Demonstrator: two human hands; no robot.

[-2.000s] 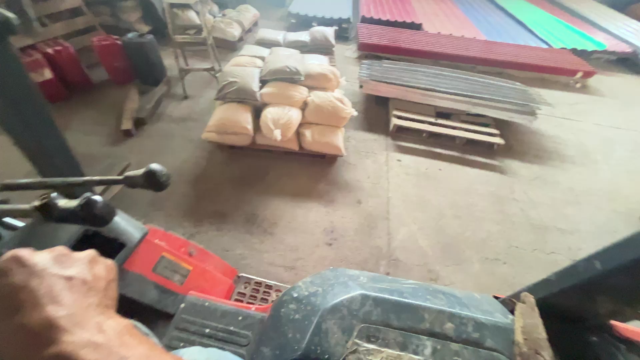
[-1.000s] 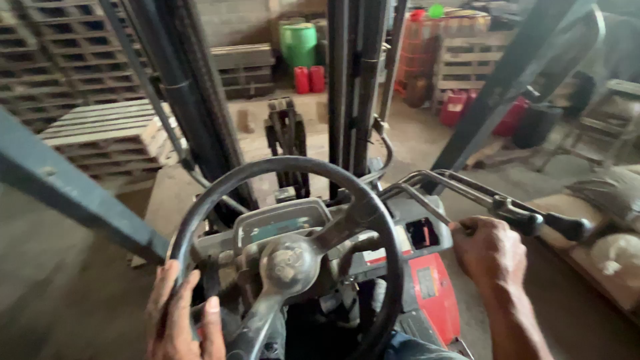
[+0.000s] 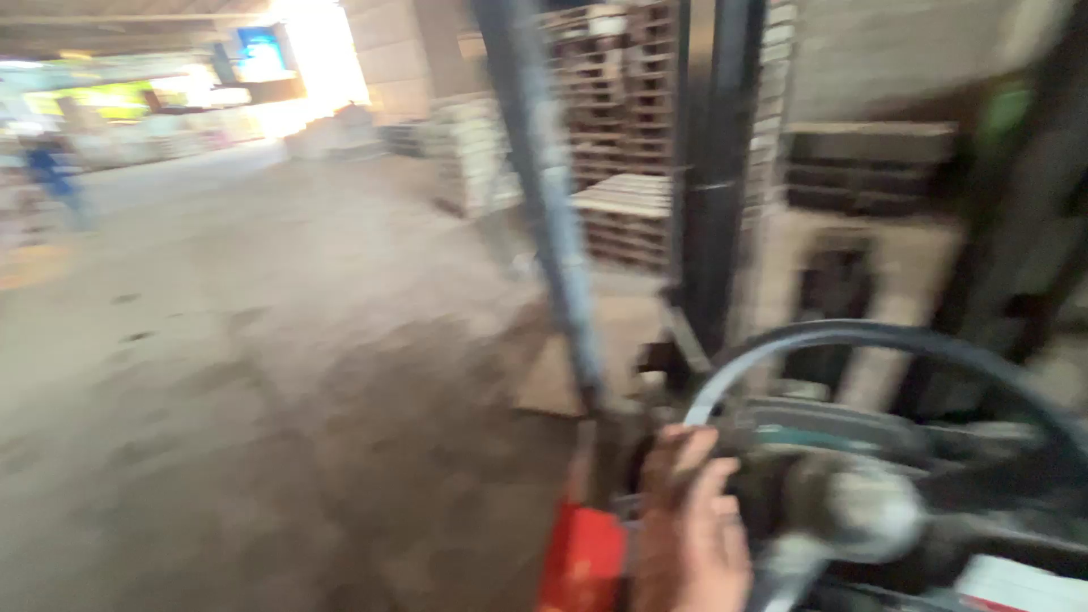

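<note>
My left hand (image 3: pixel 693 518) rests at the left side of the forklift's black steering wheel (image 3: pixel 850 333), its fingers on or against the rim; blur hides how firmly they close. Right of the hand is the wheel's worn hub (image 3: pixel 871 506), with the dashboard (image 3: pixel 816 433) behind the rim. A red body panel (image 3: pixel 582 557) of the forklift lies just left of the hand. The dark mast (image 3: pixel 710 170) stands upright beyond the wheel. My right hand is outside the view.
A grey cab post (image 3: pixel 548 187) slants down left of the mast. Stacked wooden pallets (image 3: pixel 625 204) stand behind it, with more dark pallets (image 3: pixel 867 170) to the right. Concrete floor (image 3: pixel 255 340) stretches left toward a bright doorway (image 3: pixel 327 59). A blurred person in blue (image 3: pixel 55 174) is at far left.
The view has swung far, first from sacks and roofing sheets to the mast, then left toward the doorway. My right hand, by the levers one second ago, has left the view.
</note>
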